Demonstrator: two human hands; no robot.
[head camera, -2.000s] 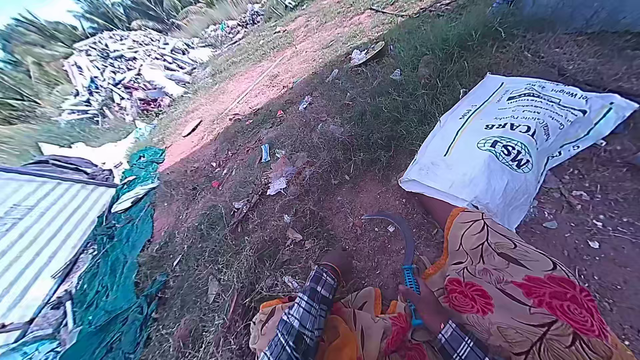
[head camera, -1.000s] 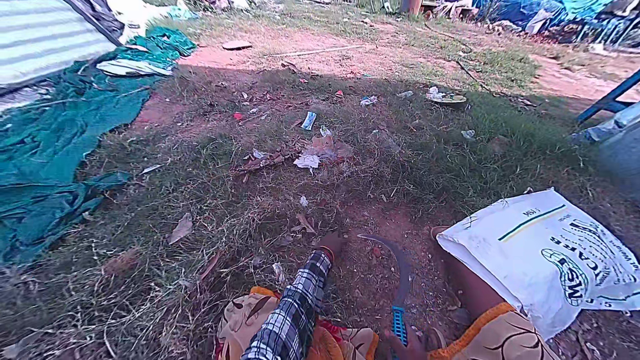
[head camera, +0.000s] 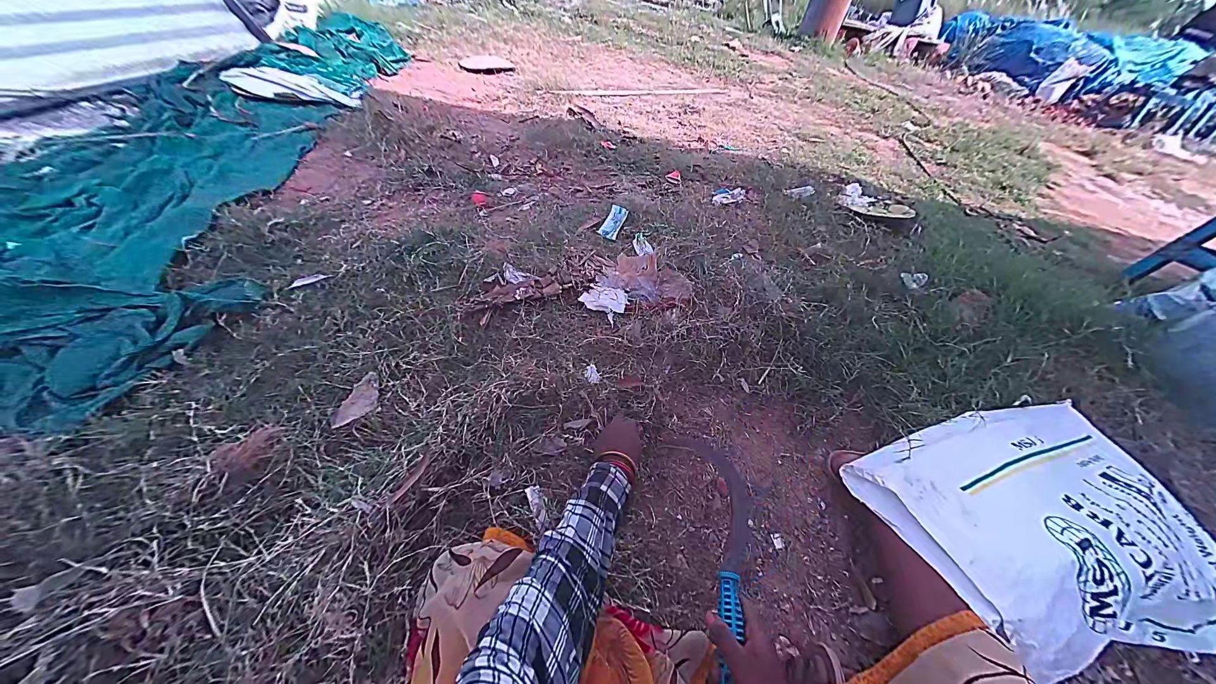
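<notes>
My right hand (head camera: 750, 651), low in the view, grips the blue handle of a sickle (head camera: 739, 513). Its curved metal blade lies close over bare reddish soil, the tip pointing left toward my left hand (head camera: 619, 439). That hand reaches down to the ground at the edge of the grass (head camera: 513, 399); its fingers are hidden, so whether they hold grass cannot be told. A checked sleeve and a bangle cover the left forearm and wrist. A white woven sack (head camera: 1026, 532) with printing lies beside my bare leg at the right.
Green netting (head camera: 104, 237) spreads along the left, beside a corrugated sheet (head camera: 114, 43). Paper and plastic scraps (head camera: 605, 299) lie in the grass ahead. A shallow dish (head camera: 879, 211) holds litter farther off. Blue tarpaulin (head camera: 1035, 47) is at the far right.
The view has swung and levelled a good deal. My right hand keeps its hold on the sickle, and my left hand stays low near the blade tip.
</notes>
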